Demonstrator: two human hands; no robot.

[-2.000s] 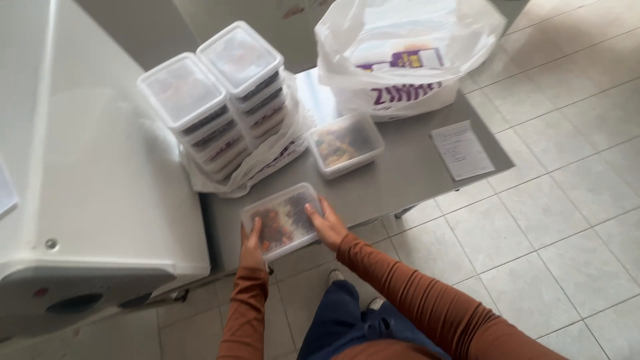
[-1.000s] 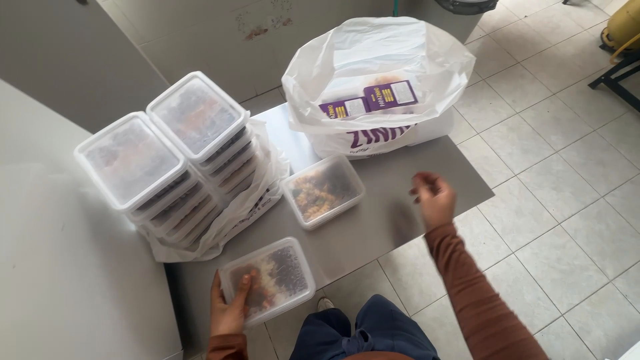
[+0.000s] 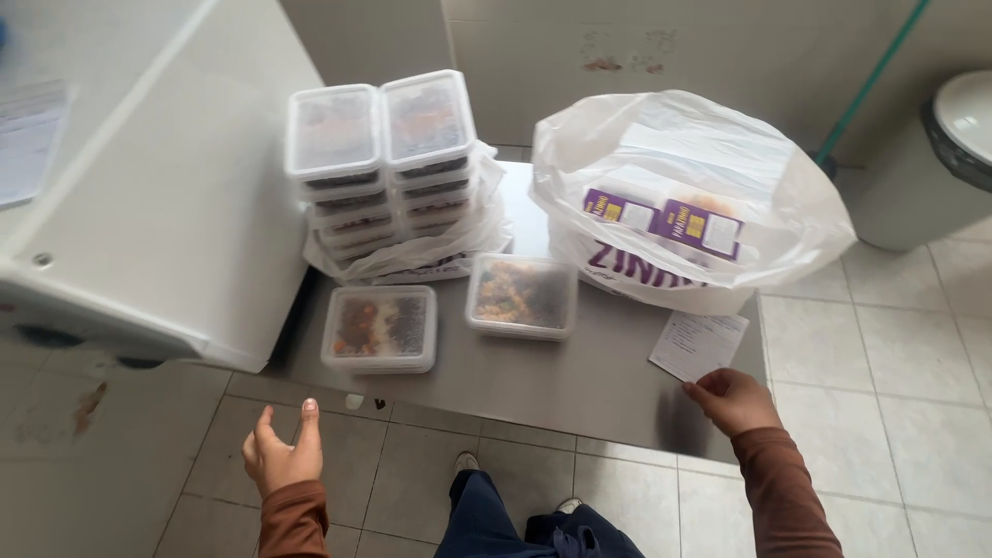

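Observation:
My right hand (image 3: pixel 732 403) pinches the lower corner of a white paper slip (image 3: pixel 701 341) with writing, at the right of the steel table. My left hand (image 3: pixel 285 449) hangs off the table's front edge, fingers apart and holding nothing. Above it on the table lies a lidded plastic food container (image 3: pixel 380 329) with rice and dark food. Another lidded container (image 3: pixel 521 296) of food is to its right. Behind them, two stacks of lidded containers (image 3: pixel 335 132) rise from a white plastic bag (image 3: pixel 473 248). An open white plastic bag (image 3: pixel 690 287) holds packs with purple labels (image 3: pixel 701 227).
The steel table (image 3: pixel 496 387) has its front edge just before my legs. A white appliance (image 3: pixel 170 194) borders it at the left. A lidded bin (image 3: pixel 907 178) and a green pole (image 3: pixel 876 77) stand on the tiled floor at the right rear.
My left hand has let go of the container, which now rests on the table. From holding that container two seconds ago, my right hand has moved right to the paper slip.

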